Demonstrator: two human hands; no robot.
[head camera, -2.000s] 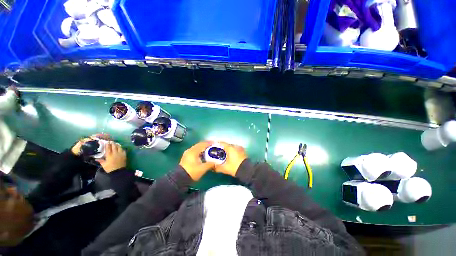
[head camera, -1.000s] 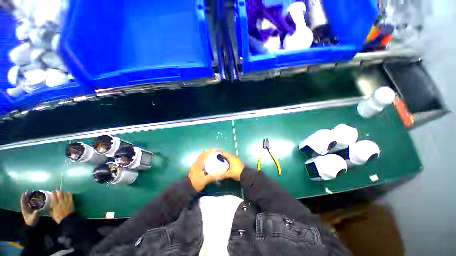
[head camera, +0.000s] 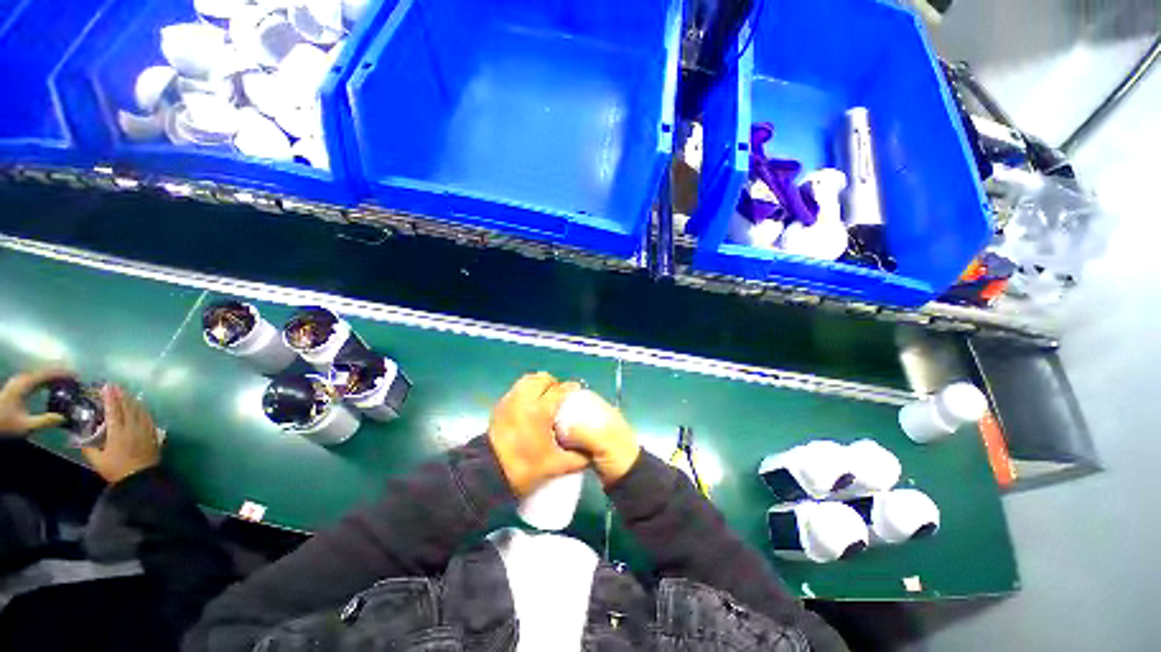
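Note:
My left hand (head camera: 525, 436) and my right hand (head camera: 607, 441) are closed together around a white camera unit (head camera: 553, 499) in front of my chest. Its smooth white lower part shows below the hands, and a white rounded part shows between them at the top. Its dark face is not visible. Several part-assembled units (head camera: 311, 405) stand to the left, open ends up with dark and coppery insides. Several closed white units (head camera: 817, 527) lie grouped at the right. Yellow-handled nippers (head camera: 689, 461) lie just right of my right hand, partly hidden by the sleeve.
A lone white unit (head camera: 942, 413) stands at the far right by a metal tray (head camera: 1038, 408). Blue bins (head camera: 509, 210) line the back; the left one holds white shells (head camera: 255, 89), the right one a purple item (head camera: 779, 178). A neighbour's hands (head camera: 125, 436) hold a unit at left.
The unit in my hands has turned: its black face showed two seconds ago and now only white shows. My hands now wrap it one beside the other. The camera view has shifted.

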